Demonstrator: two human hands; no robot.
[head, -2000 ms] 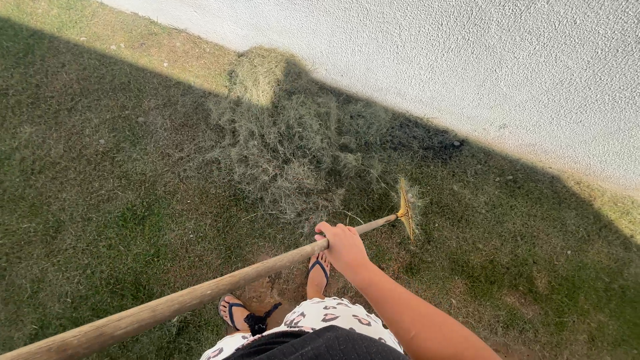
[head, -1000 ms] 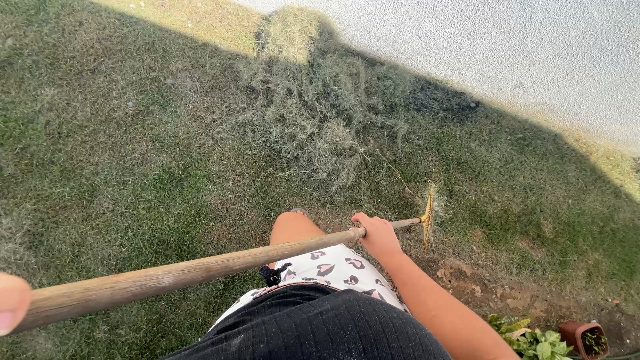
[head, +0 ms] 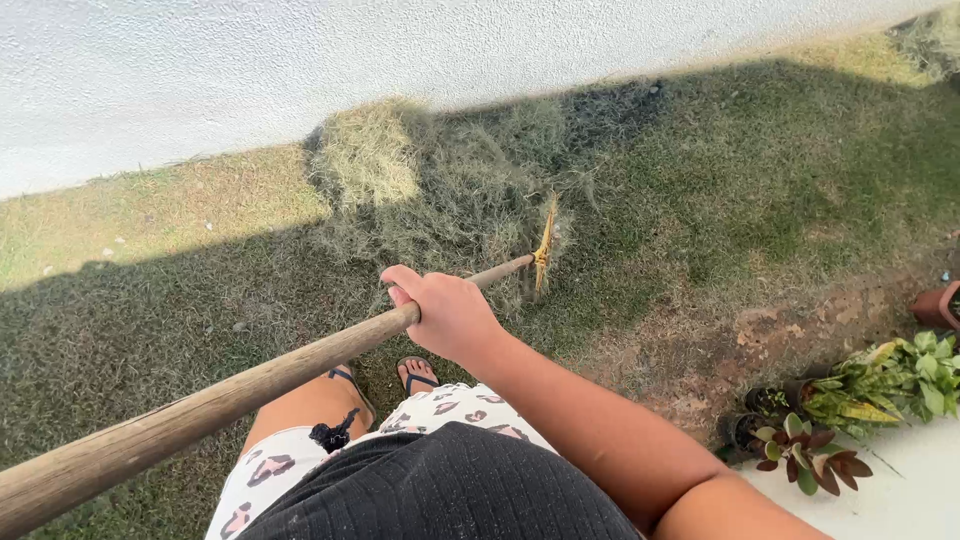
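My right hand is closed around the wooden handle of a rake, about midway along what shows of it. The handle runs from the lower left edge up to the yellow rake head, which is seen edge-on at the right side of a heap of cut dry grass. Part of the heap lies in sunlight, the rest in shade. My left hand is outside the view, as is the near end of the handle.
A white textured wall borders the lawn behind the heap. Potted plants and a brown pot stand at the right beside bare soil. Another grass pile lies at the upper right. My sandalled feet are below the handle.
The rake head, earlier on the grass apart from the heap, is now at the heap's right side. My left fingertips, seen one second ago at the left edge, are out of view. The view has shifted.
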